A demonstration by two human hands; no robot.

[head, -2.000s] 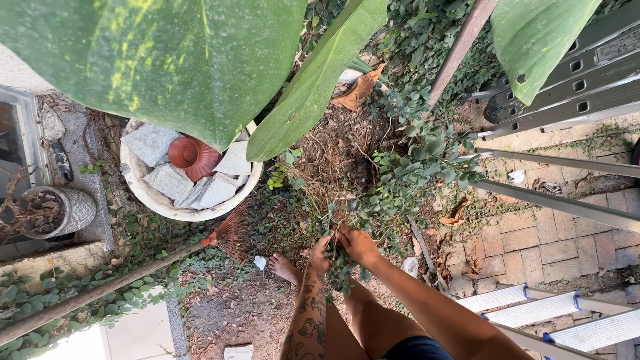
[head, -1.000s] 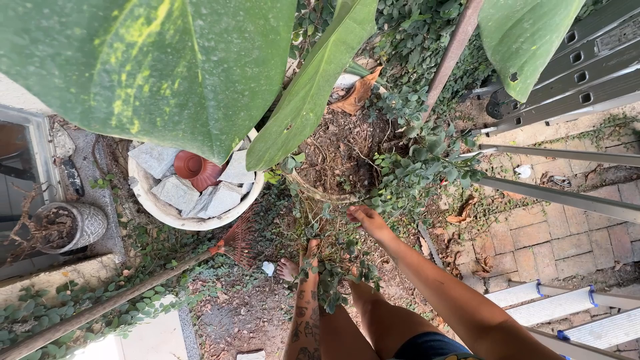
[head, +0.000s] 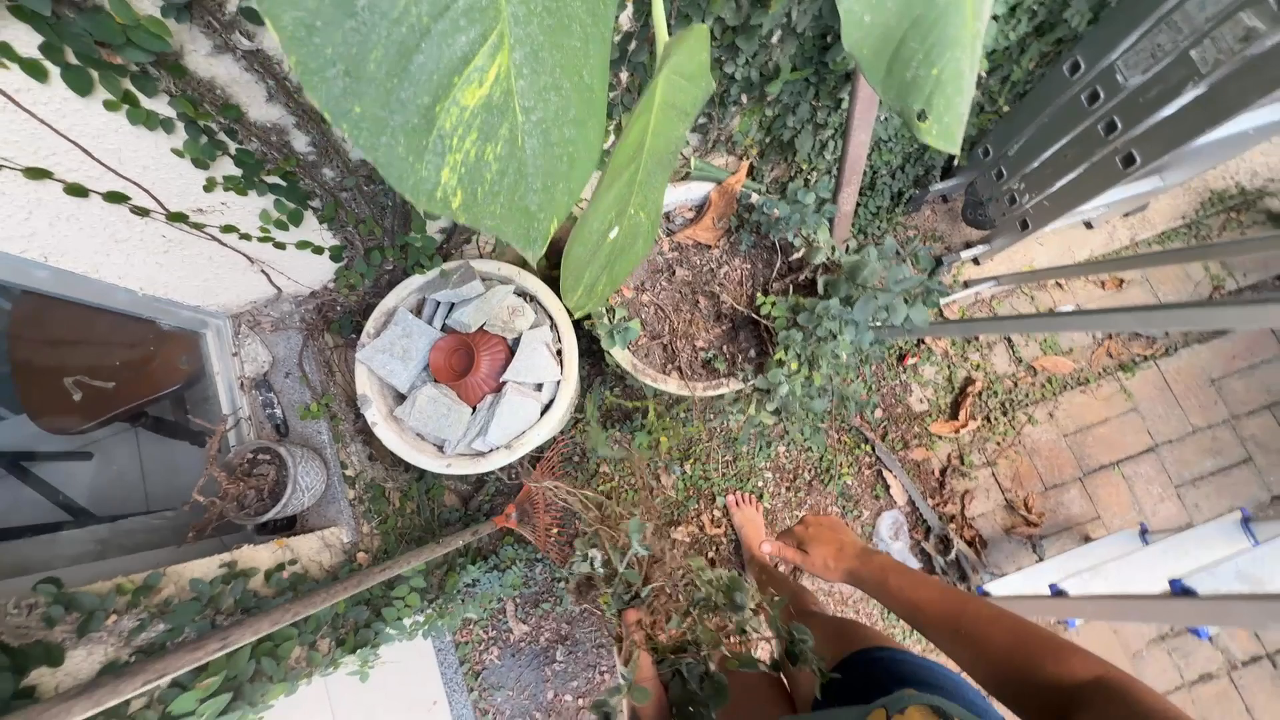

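Observation:
A tangled bundle of leafy vines with bare, root-like stems (head: 690,610) hangs low in front of my legs. My left hand (head: 634,628), largely hidden by foliage, is at the bundle's left side and grips it. To the right of the bundle, my right hand (head: 818,548) has its thumb apart from loosely bent fingers and appears to hold nothing; it overlaps my bare foot (head: 746,518) in the view. Beyond my hands stands a round planter (head: 660,378) of soil and dry stems, with small-leaved creeper (head: 850,310) growing along its right side.
A round planter (head: 374,400) holds stone pieces and a terracotta-coloured pot (head: 470,366). A rake (head: 540,512) lies at left near a small patterned pot (head: 304,482). Metal ladders (head: 1100,120) stand at right over brick paving (head: 1110,440). Large variegated leaves (head: 480,110) hang overhead.
The vine bundle and my left hand have moved away from the soil planter, toward my body and leftward. My right hand has come off the creeper by the planter's rim, back toward me.

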